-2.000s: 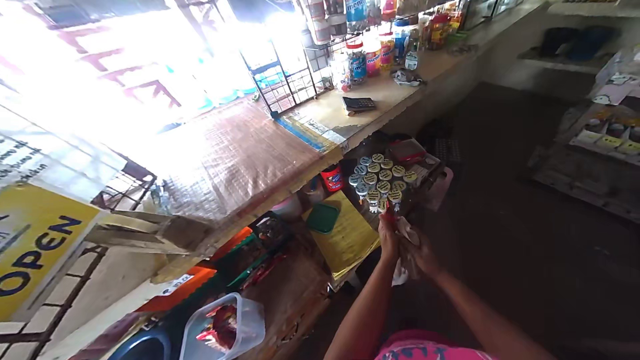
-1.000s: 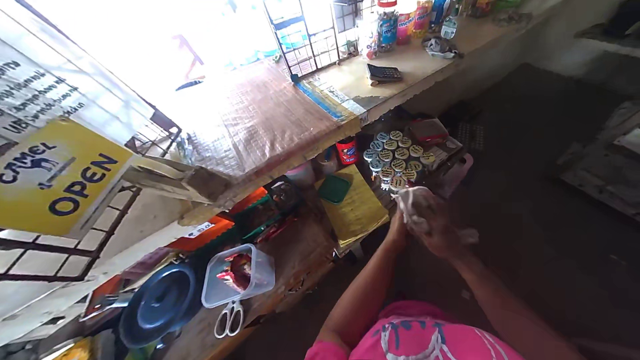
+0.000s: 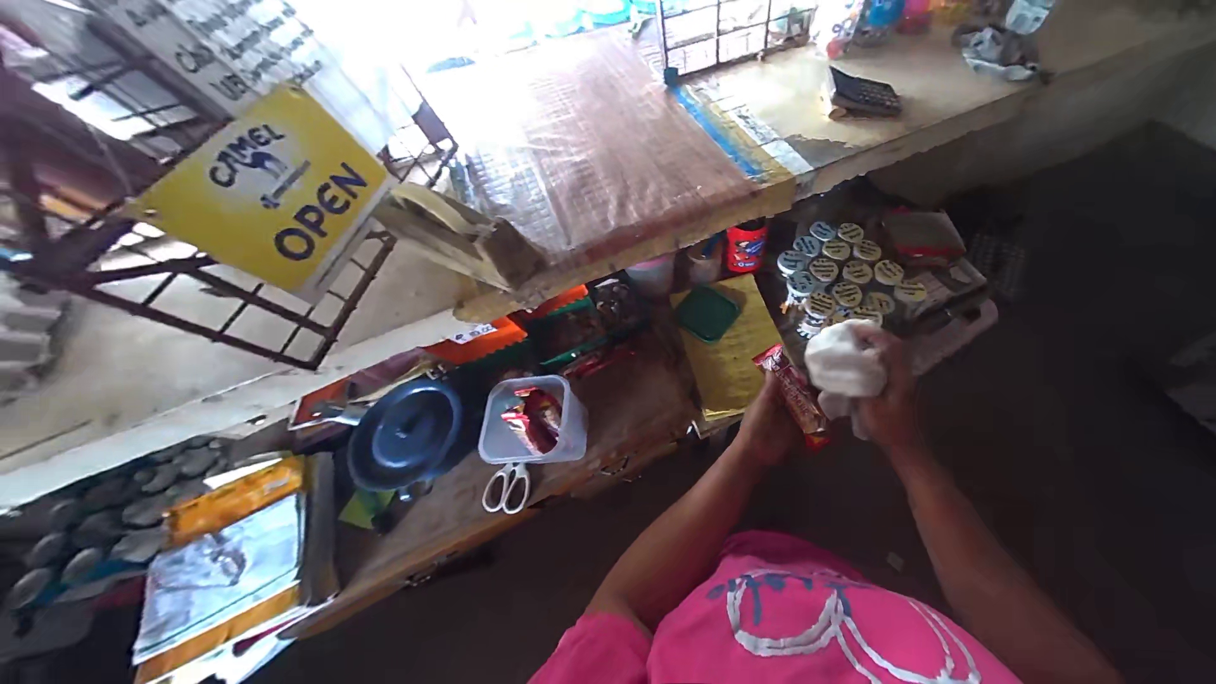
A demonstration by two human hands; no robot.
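Note:
My left hand [image 3: 768, 424] is closed around a slim red snack packet [image 3: 792, 395], held tilted in front of my body. A bunched white cloth [image 3: 845, 359] is gripped in my right hand [image 3: 889, 391], just to the right of the packet. Beyond both hands stand several small bottles with round printed caps [image 3: 842, 271]. To the left of my left hand lies a yellow sheet [image 3: 730, 351] with a green lid [image 3: 707, 313] on it.
A wooden shelf [image 3: 617, 475] below the counter bears a clear plastic tub [image 3: 486, 418] with red packets, white-handled scissors [image 3: 506, 488] and a blue lidded pan [image 3: 406, 432]. A calculator [image 3: 863, 93] lies on the counter [image 3: 845, 147]. A yellow sign [image 3: 271, 190] hangs at the left.
The red packet now shows plainly in my left hand. My hands have come apart somewhat, the cloth staying in the right. The view has swung left.

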